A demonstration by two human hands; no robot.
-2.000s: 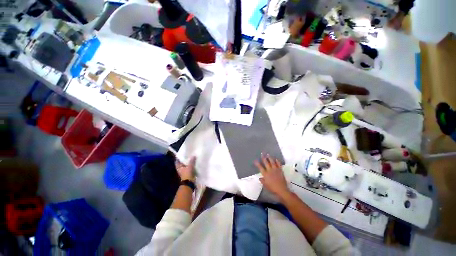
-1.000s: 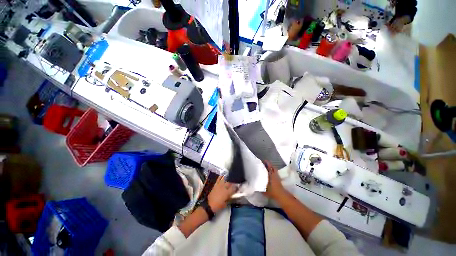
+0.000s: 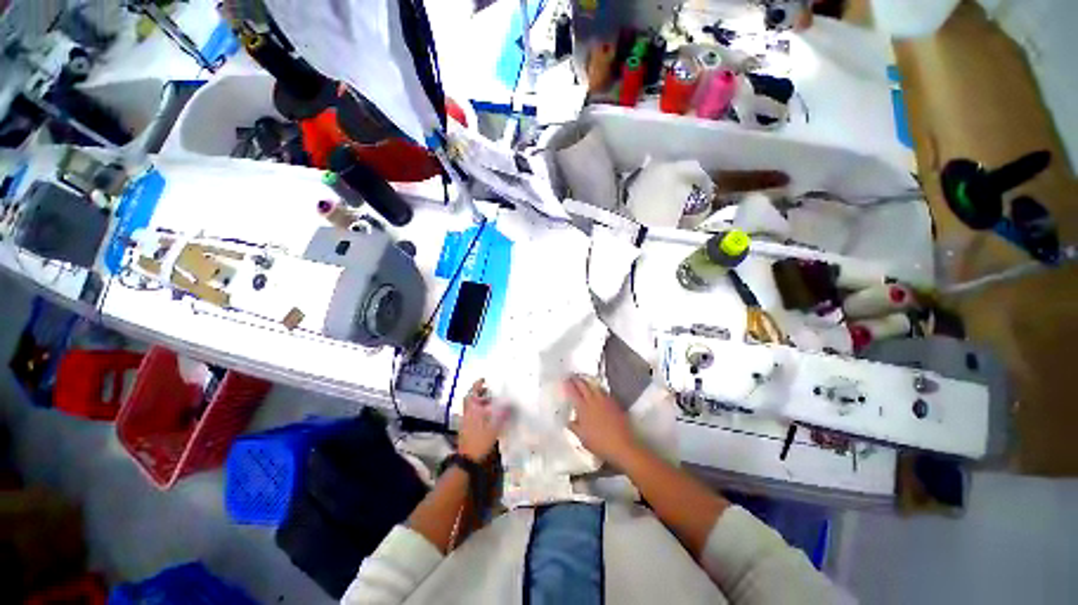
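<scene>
Off-white sheet material (image 3: 546,343), pattern paper or cloth, lies in front of me between the two sewing machines and hangs over the table's front edge. My left hand (image 3: 482,423) is at its left side, with a dark band on the wrist. My right hand (image 3: 596,421) lies on its right side with the fingers spread. Blur hides whether either hand pinches the sheet. A piece of the grey panel (image 3: 624,369) shows beside my right hand; the rest is covered. A white printed sheet (image 3: 502,166) stands tilted at the back.
A sewing machine head (image 3: 816,384) lies to the right, another (image 3: 355,284) to the left. Gold-handled shears (image 3: 760,321) and a yellow-capped bottle (image 3: 715,258) are behind the right machine. A phone-like dark object (image 3: 468,312) lies on blue. Red (image 3: 177,414) and blue (image 3: 262,473) crates stand on the floor.
The view has shifted. The off-white material now covers most of the grey panel. The printed sheet, flat before, is tilted up at the back. My hands are closer together than two seconds ago.
</scene>
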